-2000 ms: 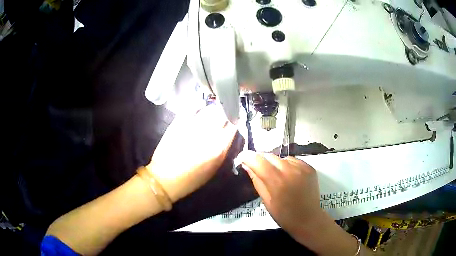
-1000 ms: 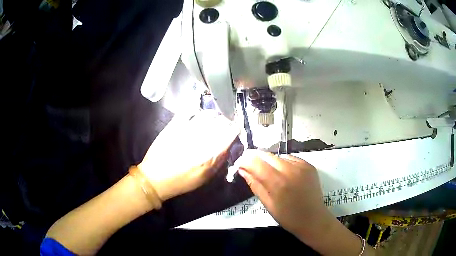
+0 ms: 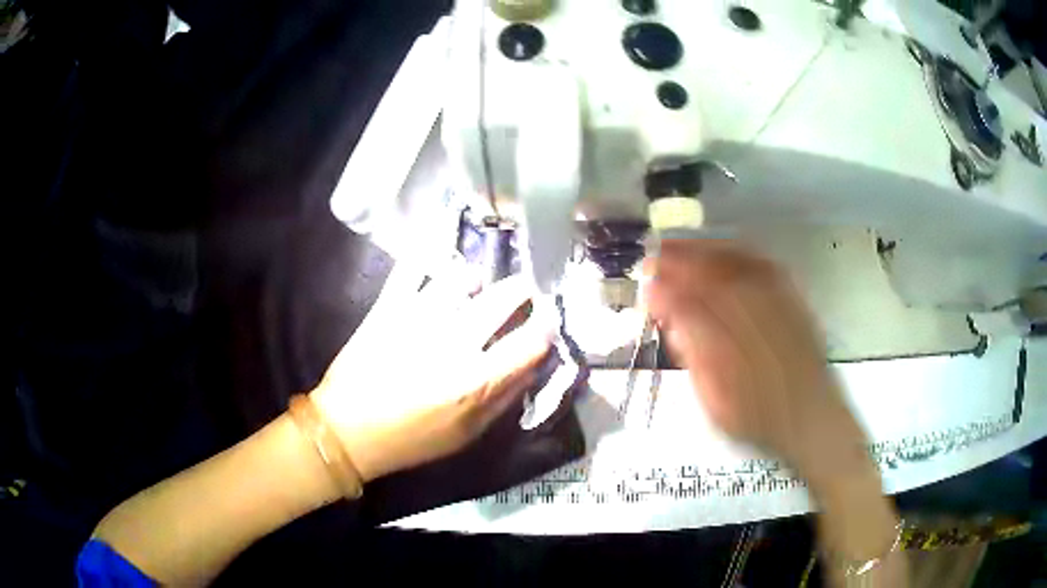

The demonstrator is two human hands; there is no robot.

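The dark garment [image 3: 241,264] spreads under and left of the machine head. My left hand [image 3: 431,373] lies on it below the presser area, fingers bent onto the fabric; bright glare hides the fingertips. A white strip [image 3: 549,396] sticks out beside my left fingers, its lower end loose. My right hand [image 3: 735,333] is blurred, to the right of the presser area. A thin two-pronged metal tool [image 3: 640,385], perhaps tweezers, hangs down from its fingertips. The white sewing machine head [image 3: 551,138] partly covers the needle area, which is lit brightly.
Black graduations of a measuring tape [image 3: 689,480] run along the table's front edge. The cream-and-black knob [image 3: 675,201] stands just above my right fingers. A yellow frame part [image 3: 959,535] shows at the lower right beyond the table.
My right hand has let go of the white strip and moved up and right to the metal tool, which has shifted downward. My left hand stays on the fabric; the strip's end hangs free.
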